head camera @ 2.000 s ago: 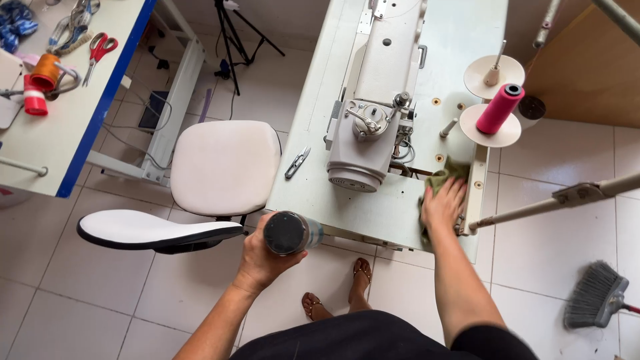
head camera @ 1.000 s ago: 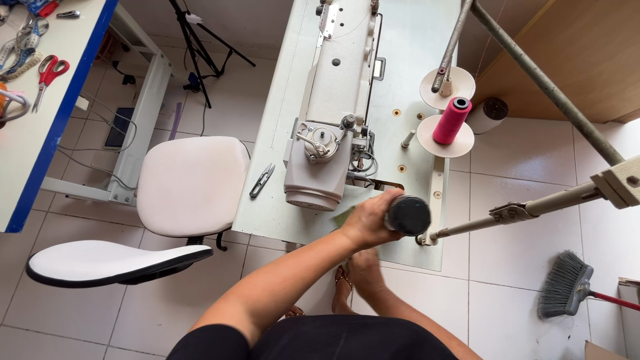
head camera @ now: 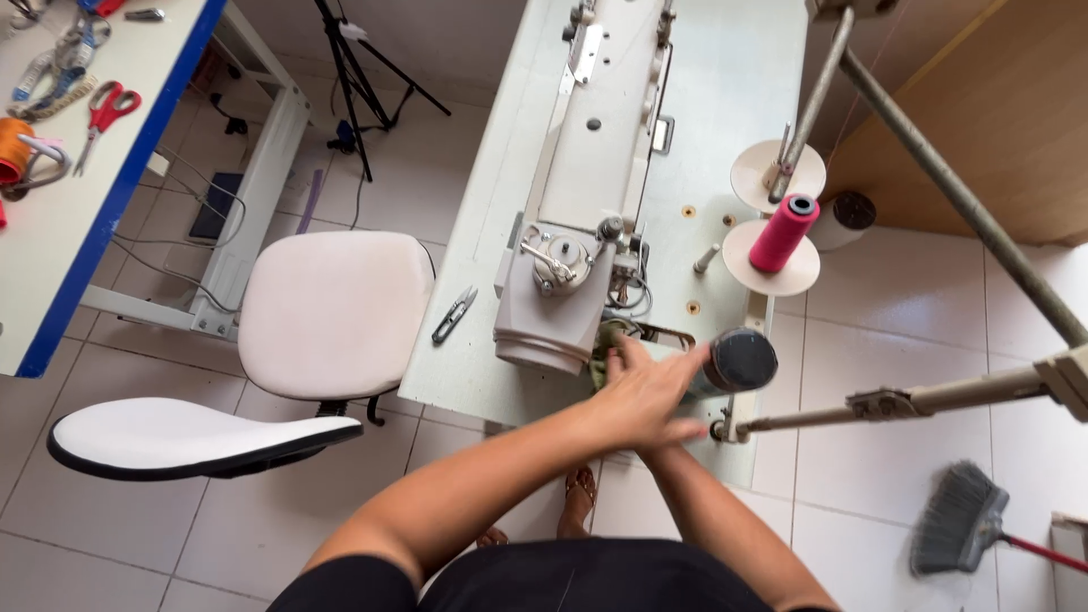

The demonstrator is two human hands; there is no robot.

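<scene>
My left hand [head camera: 650,395] reaches across to the right, its fingers and thumb spread beside a dark-capped bottle [head camera: 741,360]; whether they touch is unclear. The bottle stands at the near right of the sewing machine table [head camera: 459,365]. Beneath my left hand, my right hand [head camera: 623,357] is mostly hidden, with its fingers on a crumpled green cloth [head camera: 602,347] near the head of the industrial sewing machine [head camera: 552,319]. Thread snips [head camera: 455,316] lie on the table, left of the machine. A pink thread cone [head camera: 784,234] stands on a round holder at right.
A padded chair [head camera: 336,314] stands left of the table. Further left, another table [head camera: 110,183] holds red-handled scissors [head camera: 104,119] and an orange thread spool [head camera: 14,151]. Metal rods [head camera: 960,178] cross at right. A tripod [head camera: 353,85] stands behind, and a broom [head camera: 956,523] at lower right.
My left hand has carried the bottle from the table's near left edge to its right side, and its fingers have since spread. My right hand and the cloth have shifted left, towards the machine head.
</scene>
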